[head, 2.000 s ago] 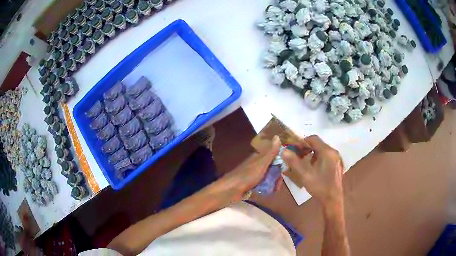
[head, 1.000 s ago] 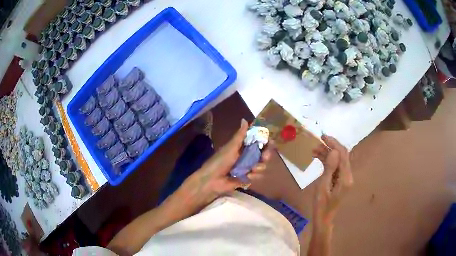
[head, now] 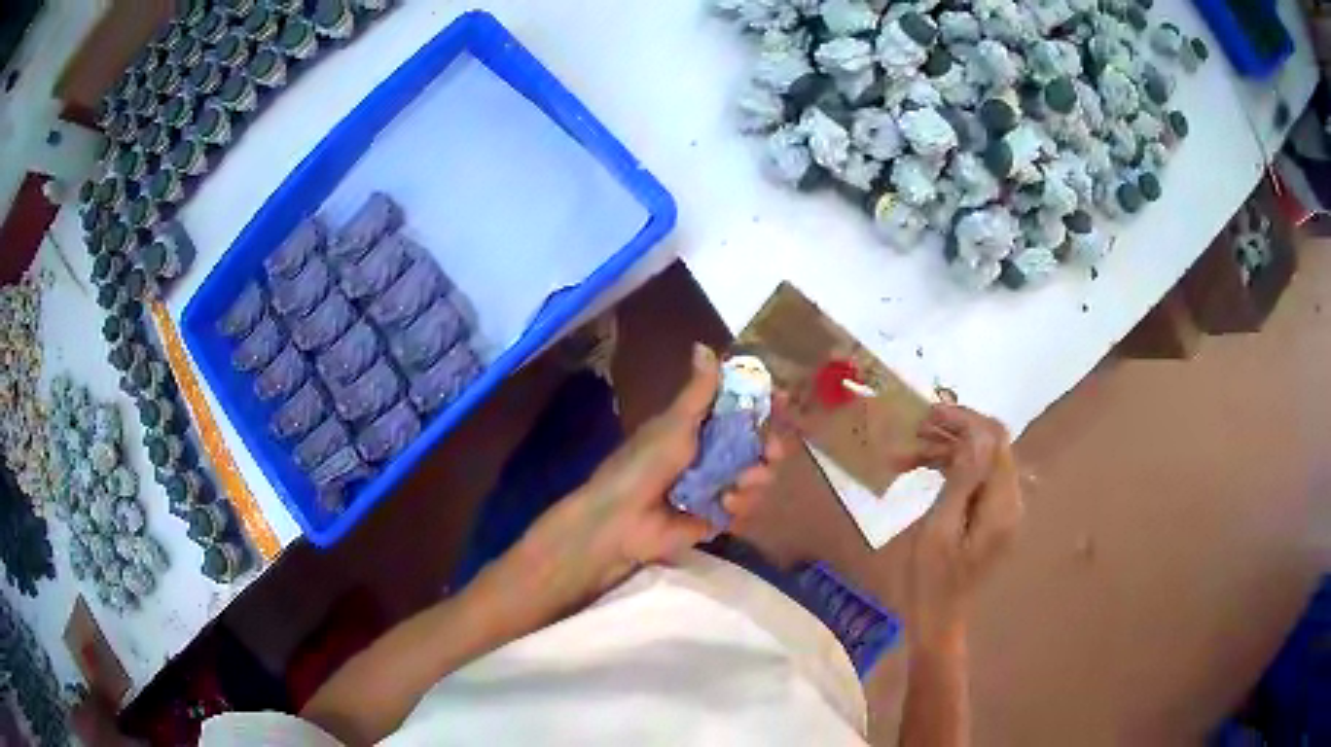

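Observation:
My left hand (head: 660, 464) is closed around a figurine (head: 721, 450) with a purple-grey body and a pale top, held upright beside the glue board. My right hand (head: 966, 474) is at the board's right edge, fingers pinched on a thin glue stick (head: 861, 390); its pale tip is at the red paste (head: 836, 382), and its shaft is barely visible. The brown glue board (head: 796, 330) lies at the table edge. Purple-grey bodies (head: 348, 355) lie in rows on a white liner in the blue tray (head: 653, 222).
A large pile of pale ruffled parts (head: 934, 132) lies at upper right. Assembled figurines (head: 183, 110) stand in rows at upper left, beside an orange strip (head: 209, 423). Other parts heaps (head: 102, 489) lie at far left. Another blue tray (head: 1245, 32) is at top right.
My left hand has gone from working at the pale part with my right hand to holding the figurine alone. My right hand has moved right, and the stick tip now meets the uncovered red paste.

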